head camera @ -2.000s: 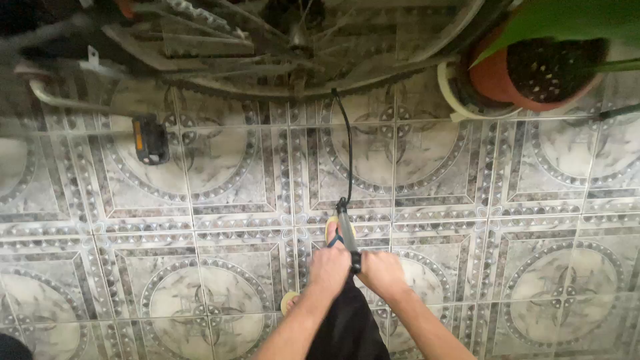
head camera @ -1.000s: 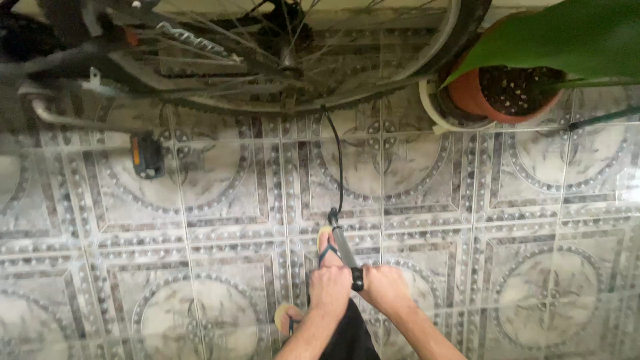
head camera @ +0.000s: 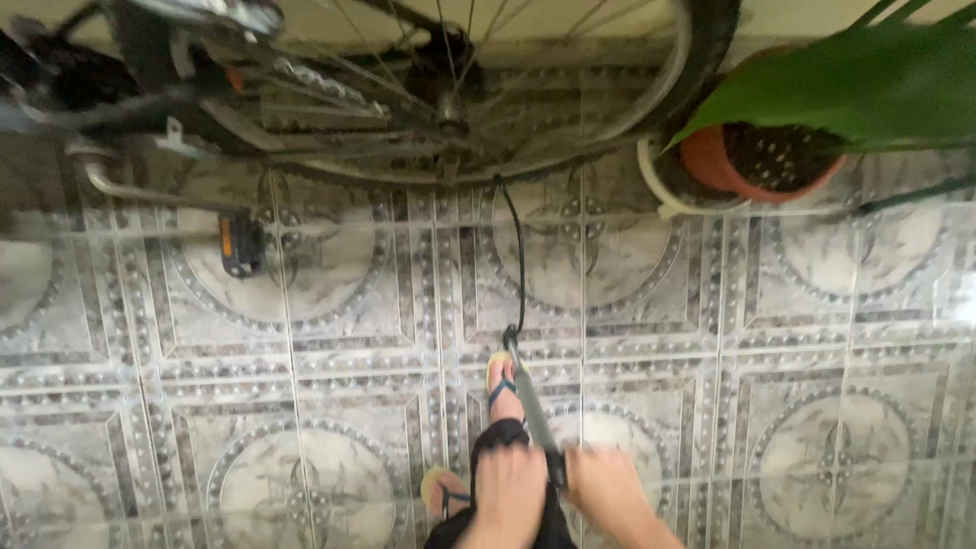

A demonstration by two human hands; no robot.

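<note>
A silver-grey hand pump with a black head stands on the tiled floor by my foot in a blue-strapped flip-flop. My left hand is closed on one side of the pump's handle, and my right hand grips the other side. Most of the handle is hidden under my fingers. From the pump's foot a thin black hose runs up to the rim of a bicycle wheel. The join at the wheel is too blurred to make out.
A bicycle pedal with an orange reflector juts out at the left on its crank. At the upper right, a terracotta-coloured plant pot stands beside a pale round rim, under a large green leaf. My other foot rests behind.
Both hands stay on the pump handle. More of the pump's barrel shows between the handle and its foot than two seconds ago. The view has shifted slightly.
</note>
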